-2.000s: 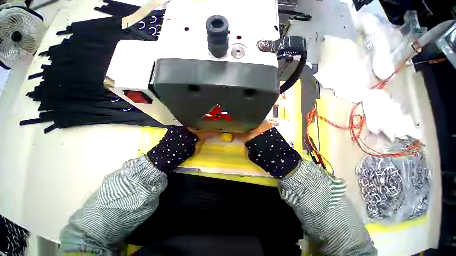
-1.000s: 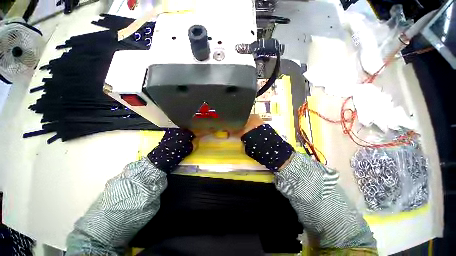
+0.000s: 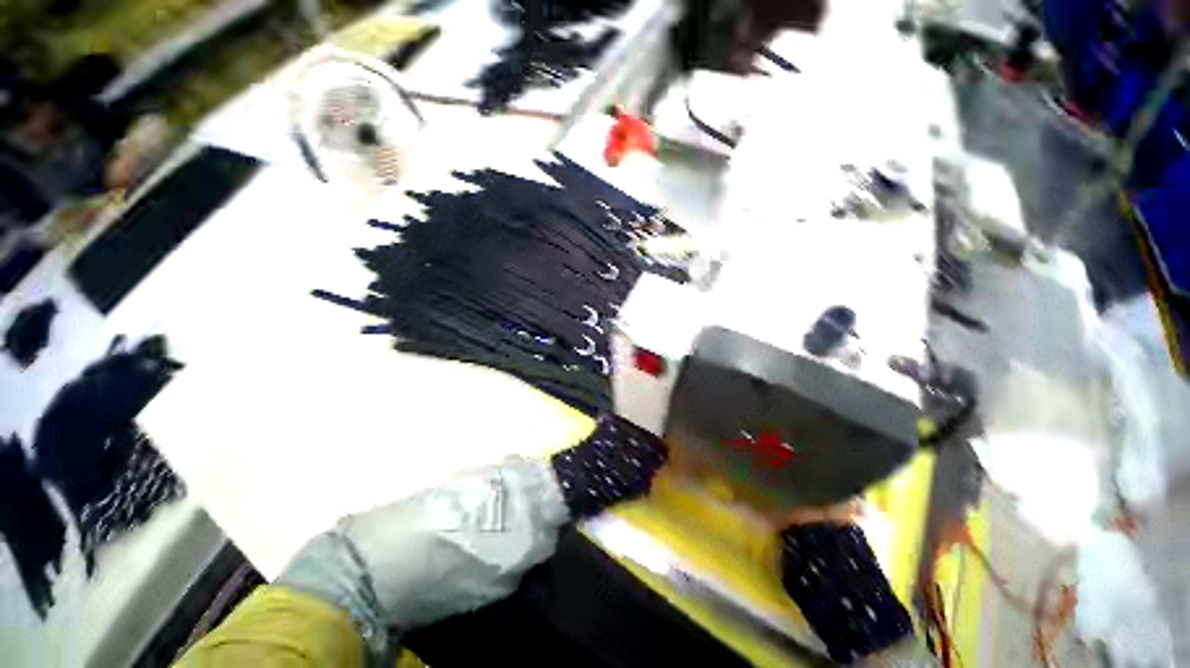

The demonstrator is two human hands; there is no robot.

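Note:
The sewing machine's dark grey head cover (image 3: 783,431) with its red logo is right of centre. My left hand (image 3: 611,466), in a black white-dotted covering, reaches to its left lower edge. My right hand (image 3: 843,585), covered the same way, is below its right part. The fingers of both hands are mostly hidden by the head and blurred; what they hold cannot be seen. The yellow work surface (image 3: 698,535) lies between the hands. Black unsewn straps (image 3: 574,607) lie nearest my body, partly behind my left sleeve.
Finished black straps (image 3: 483,268) with silver rings fan out left of the machine. A white fan (image 3: 352,124) stands beyond them. Red-orange cord (image 3: 1044,607) lies at right. More black straps (image 3: 98,405) are at far left. A person in blue (image 3: 1161,144) is partly visible at upper right.
The view has swung left and tilted, with blur. The machine and both hands now appear further right and lower. The ring bag has left the picture. Both hands remain at the machine head.

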